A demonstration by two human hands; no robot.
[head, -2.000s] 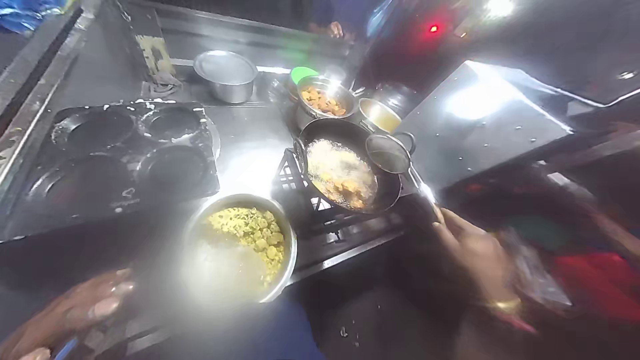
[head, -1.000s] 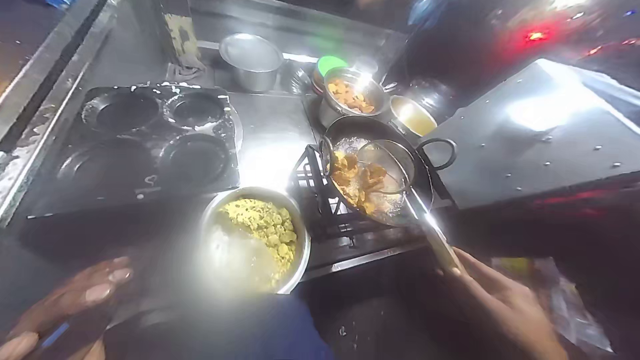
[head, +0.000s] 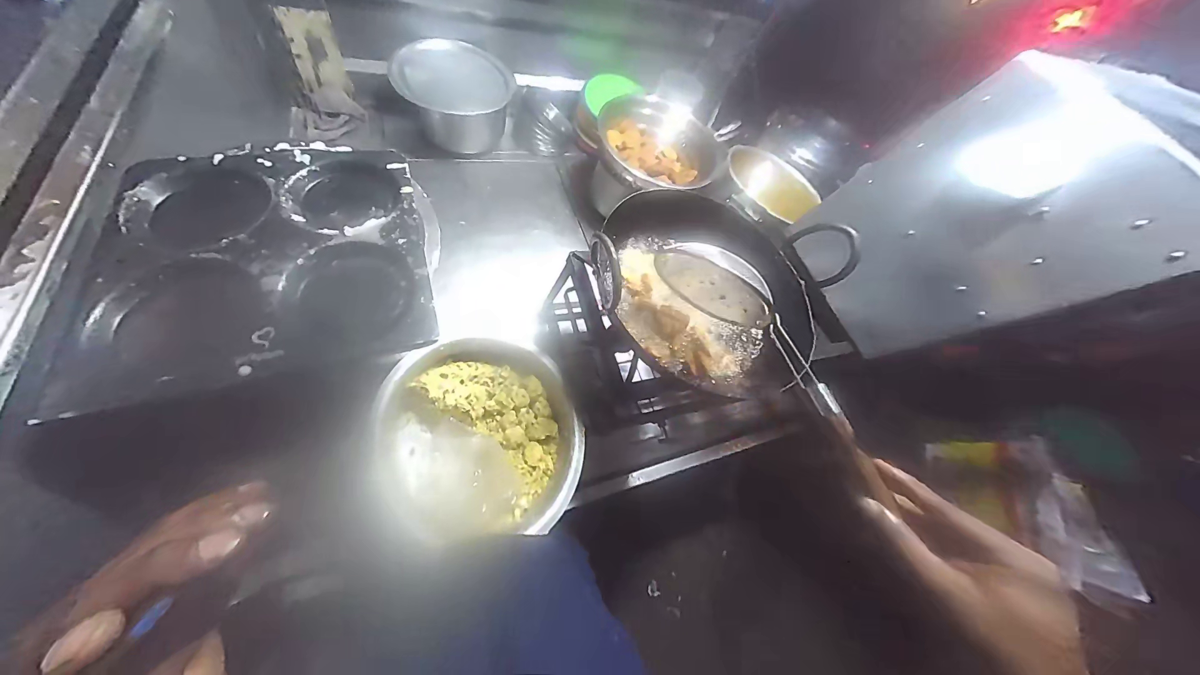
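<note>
My right hand [head: 966, 553] grips the handle of a wire-mesh skimmer [head: 714, 286], whose round head lies in a black two-handled frying pan [head: 797, 300]. Brown pieces [head: 689, 342] fry there in bubbling oil, on a gas burner stand [head: 586, 323]. At the lower left is my left hand [head: 159, 572], blurred, its fingers bent and apart; a small blue thing [head: 150, 617] shows by them, and whether it is held I cannot tell. Between the hands stands a steel bowl [head: 574, 450] with a yellow lumpy mix [head: 511, 417], partly hidden by a hazy glare.
A dark griddle with round hollows [head: 277, 253] sits at the left. Behind are a lidded steel pot [head: 459, 98], a steel bowl of orange fried pieces [head: 647, 150], a green round thing [head: 609, 92] and a pot of yellowish liquid [head: 773, 183]. A riveted metal panel [head: 1012, 225] rises at the right.
The skimmer's head has shifted within the pan, over the oil. The fried pieces look lower in the foam than one second ago. My right hand still holds the handle.
</note>
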